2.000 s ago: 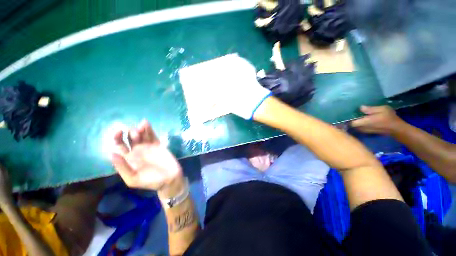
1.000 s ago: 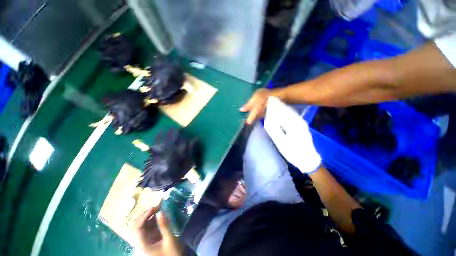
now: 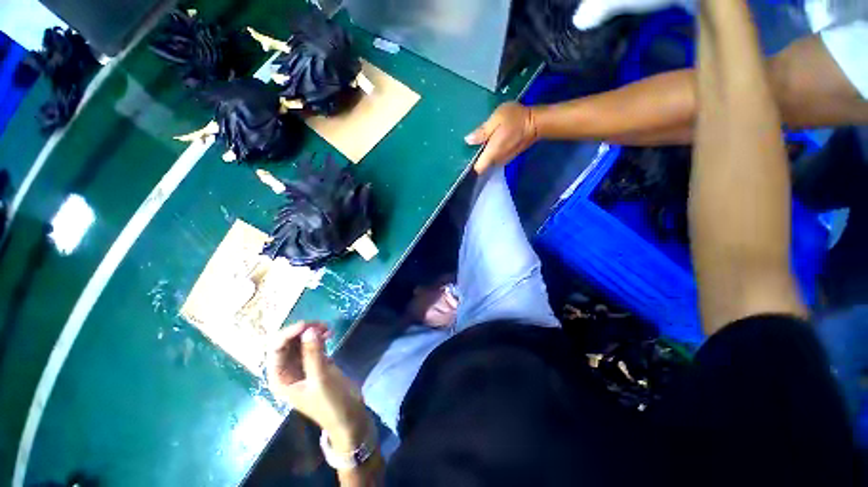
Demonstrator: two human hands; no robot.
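Observation:
My left hand, bare with a wristband, is over the near edge of the glue board. Its fingers are loosely curled and apart, and I see nothing in them. A black figure subassembly with beige ends lies on the bench at the board's upper right edge. My right hand, in a white glove, is stretched far out at the top edge, partly cut off and blurred, beside black wavy parts. Whether it holds any is unclear.
More black clumps lie by a second cardboard sheet, below a grey metal box. Another person's hand rests on the bench edge. A blue crate stands right; clumps with beige bits lie low beside me.
My gloved right hand has moved from beside the neighbour's hand up and away to the top edge. My left hand stays near the board. Earlier, the gloved hand was over the board.

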